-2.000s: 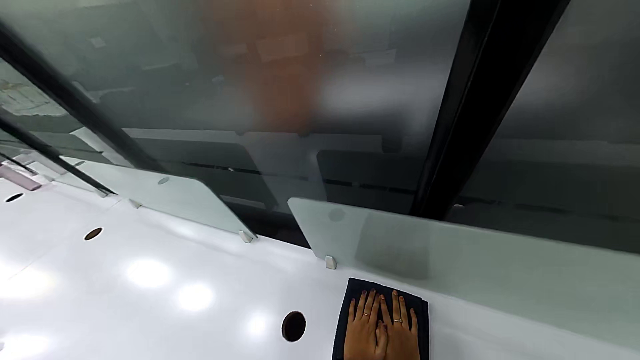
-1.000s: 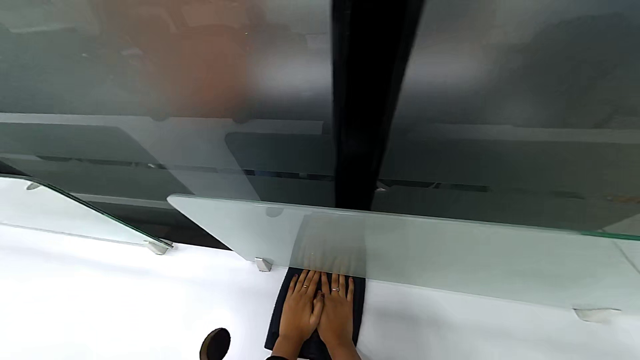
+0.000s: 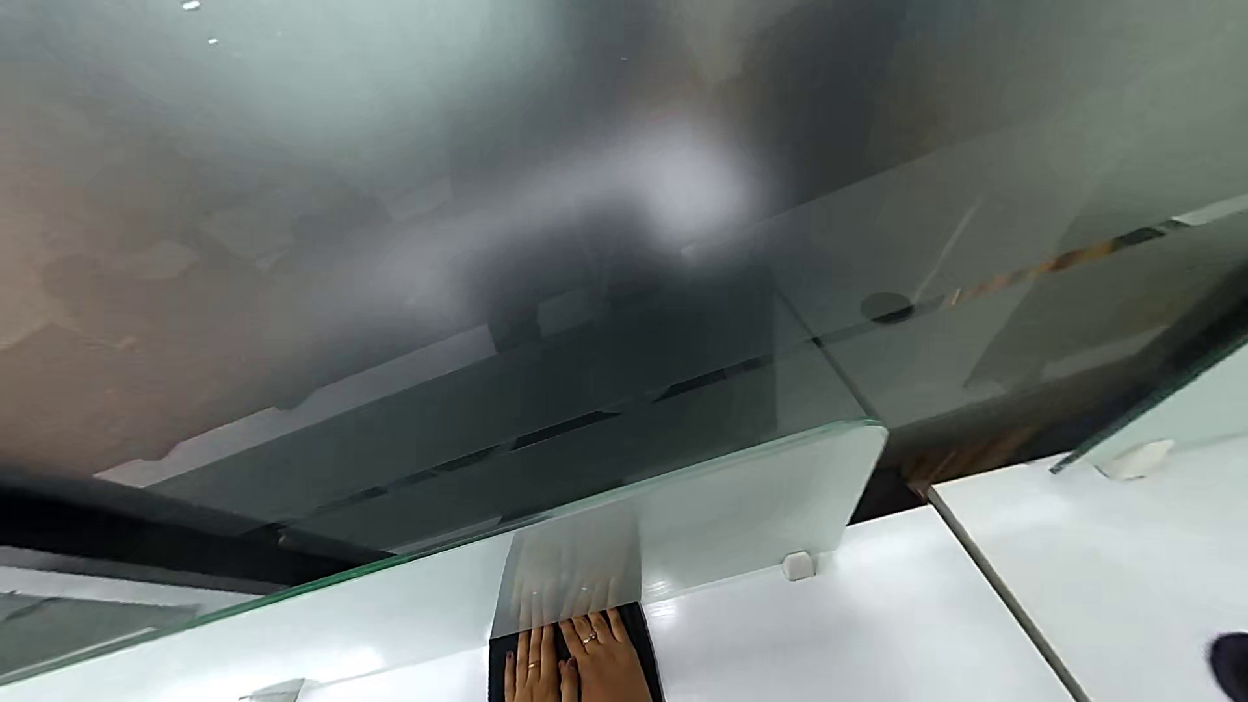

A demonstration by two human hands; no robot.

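Note:
A dark folded cloth (image 3: pixel 639 634) lies on the white tabletop at the bottom centre of the head view, against the lower edge of a glass desk divider. My left hand (image 3: pixel 534 673) rests palm down on it, fingers extended, a ring on one finger. Beside it, also palm down, is my right hand (image 3: pixel 609 663), with a ring too. The thumbs lie close together between the hands. Neither hand grips anything. Both wrists fall outside the lower edge of the frame. The divider reflects the fingers and the cloth.
The glass divider (image 3: pixel 741 517) stands along the desk's back edge, held by a small clip (image 3: pixel 798 565). Beyond it rises a large reflective glass wall (image 3: pixel 390 244). A seam (image 3: pixel 1004 595) crosses the white tabletop (image 3: pixel 829 634) at right, near a dark round cable hole (image 3: pixel 1230 663).
The view has swung a good way to the right along the desk and tilted. Both hands remain flat on the dark cloth.

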